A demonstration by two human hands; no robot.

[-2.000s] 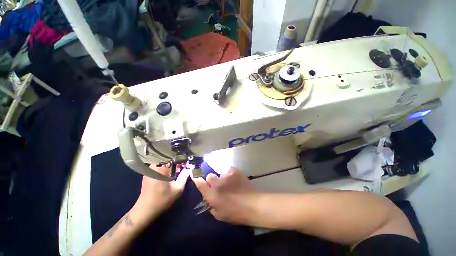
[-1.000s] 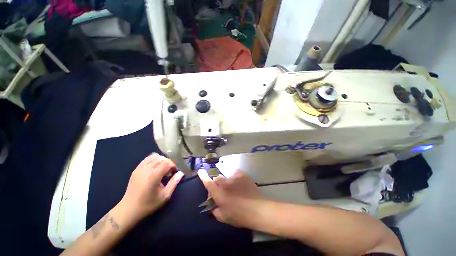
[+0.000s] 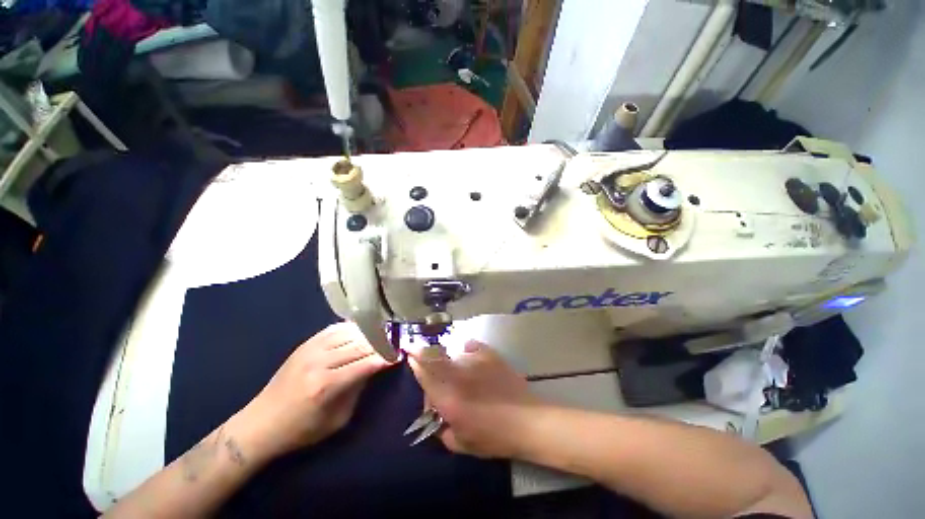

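The dark fabric panel (image 3: 238,335) lies flat on the white table, with a curved cut edge at its upper left, and runs under the needle area of the cream sewing machine (image 3: 487,238). My left hand (image 3: 323,383) rests on the panel, its fingertips pinching the fabric edge just left of the presser foot. My right hand (image 3: 475,397) is at the right of the foot, thumb and fingers on the fabric. Metal thread snips (image 3: 422,426) stick out below its palm. The presser foot is mostly hidden by fingertips and glare.
A large dark garment bulk (image 3: 76,304) hangs at the left. A white cloth scrap (image 3: 738,380) and dark scraps (image 3: 824,353) lie at the machine's right end. A thread cone (image 3: 617,130) stands behind the head. Heaped clothes are behind, a pale wall at right.
My left hand has moved right to the needle area and its fingertips have closed on the fabric edge. The panel has shifted slightly left and down. My right hand stays beside the foot.
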